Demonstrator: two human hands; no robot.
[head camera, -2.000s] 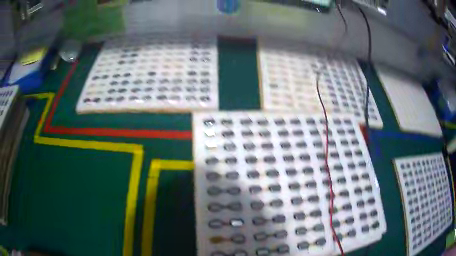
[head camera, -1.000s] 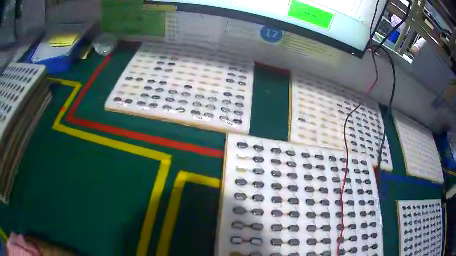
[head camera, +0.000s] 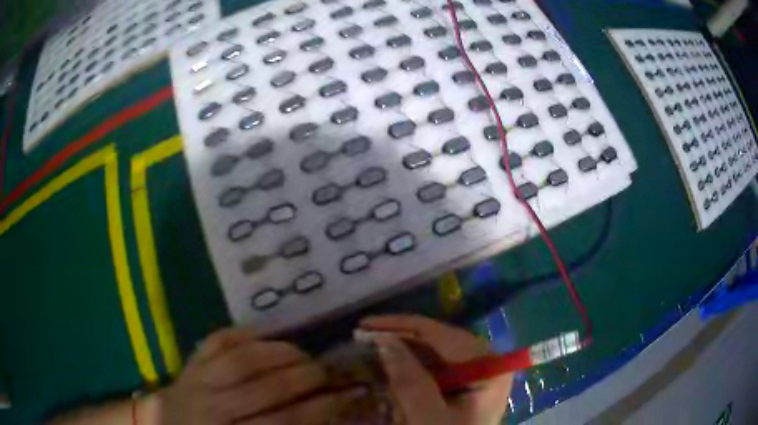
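My left hand is at the bottom edge, fingers bent over something dark that I cannot make out. My right hand is beside it and holds a red test probe, its clear wired end pointing right. A small white piece shows at the right fingertips. The probe's tip is hidden between the hands. Just beyond the hands lies the white parts tray with rows of dark oval parts. One spot in its left column looks brown.
A thin red wire crosses the tray to the probe. Another tray lies at right, and one at upper left. Yellow and red tape mark the green mat. A dark cable curves beyond the tray's near edge. A blue object is at far right.
The view has tilted down, and the monitor and blue box have left it. Both hands have come together at the bottom edge, with the probe in my right hand. The parts tray appears closer.
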